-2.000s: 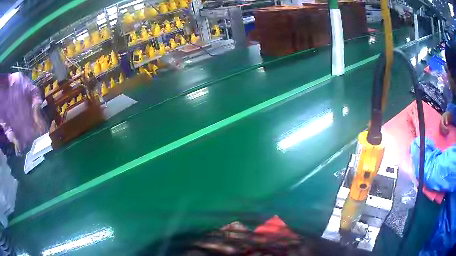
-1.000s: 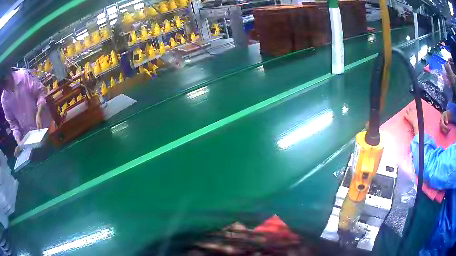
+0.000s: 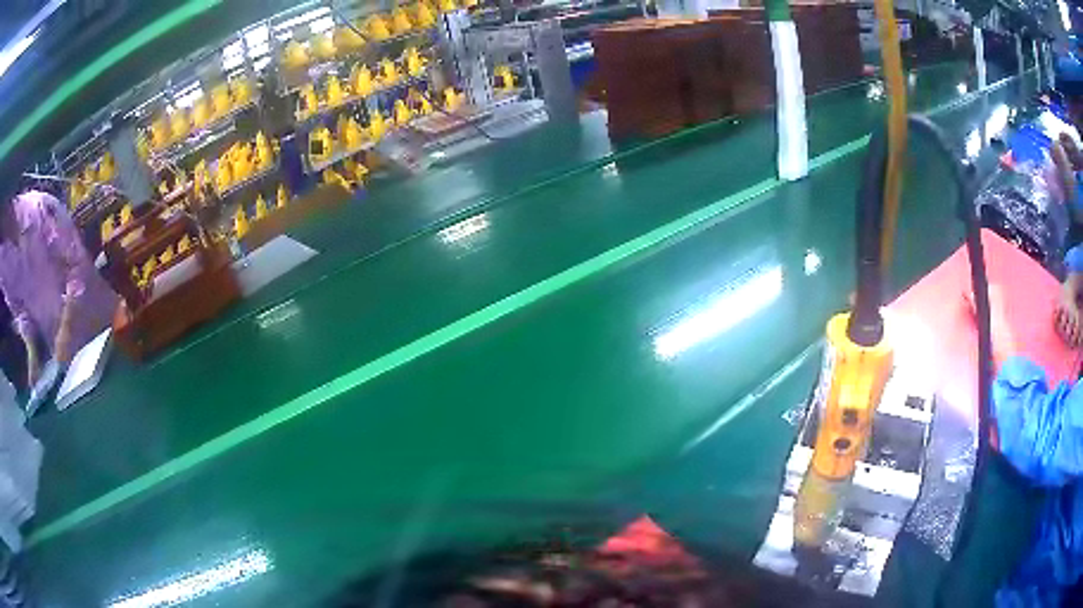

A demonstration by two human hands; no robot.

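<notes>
The yellow electric screwdriver (image 3: 852, 386) hangs upright at the right, tip down over the white-grey screw box (image 3: 893, 485). A black cable (image 3: 979, 321) loops down beside it. A corner of a red-pink mat (image 3: 647, 544) shows at the bottom edge, partly covered by a dark blurred shape. Neither of my hands can be made out. A clear crumpled plastic bag (image 3: 944, 505) lies right of the box.
A long glossy green surface (image 3: 475, 416) with a lighter green line crosses the view. A worker in blue sleeves (image 3: 1039, 422) is at a red-pink mat (image 3: 1021, 297) at right. A person in pink (image 3: 48, 267) stands far left. Brown boxes (image 3: 677, 77) and yellow items on racks (image 3: 238, 166) lie beyond.
The view has shifted slightly, so the screwdriver and box appear a little further left. The neighbour's hands have moved on the mat. The person in pink has moved with the white pieces.
</notes>
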